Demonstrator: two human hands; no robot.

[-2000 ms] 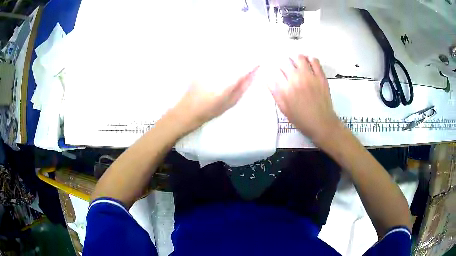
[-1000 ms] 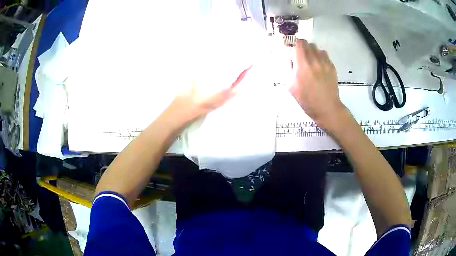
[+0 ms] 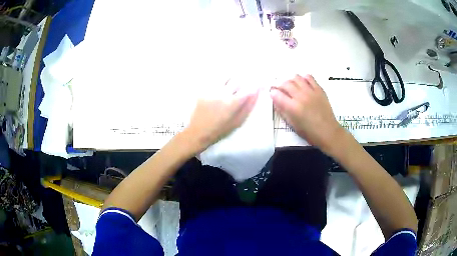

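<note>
A white fabric piece (image 3: 243, 150) lies on the white table and hangs over its front edge toward my lap; its upper part is overexposed. My left hand (image 3: 223, 112) is on the cloth, fingers toward its right edge. My right hand (image 3: 303, 102) has its thumb and fingertips at the cloth's right edge, close to my left fingertips, and appears to pinch it. The presser foot and needle area (image 3: 285, 32) of the sewing machine is above my hands, and neither hand touches it. Whether cloth lies under the foot is lost in glare.
Black scissors (image 3: 383, 75) lie right of the needle, with small silvery snips (image 3: 414, 114) below them. Ruler marks (image 3: 361, 121) run along the front edge. Crumpled white pieces (image 3: 55, 107) lie at the left end on blue. A yellow bar (image 3: 72, 194) and cardboard boxes (image 3: 438, 200) are below the table.
My right hand has moved down and left from beside the presser foot to the cloth's edge by my left hand. My left hand has shifted slightly right. The cloth's hanging end has narrowed.
</note>
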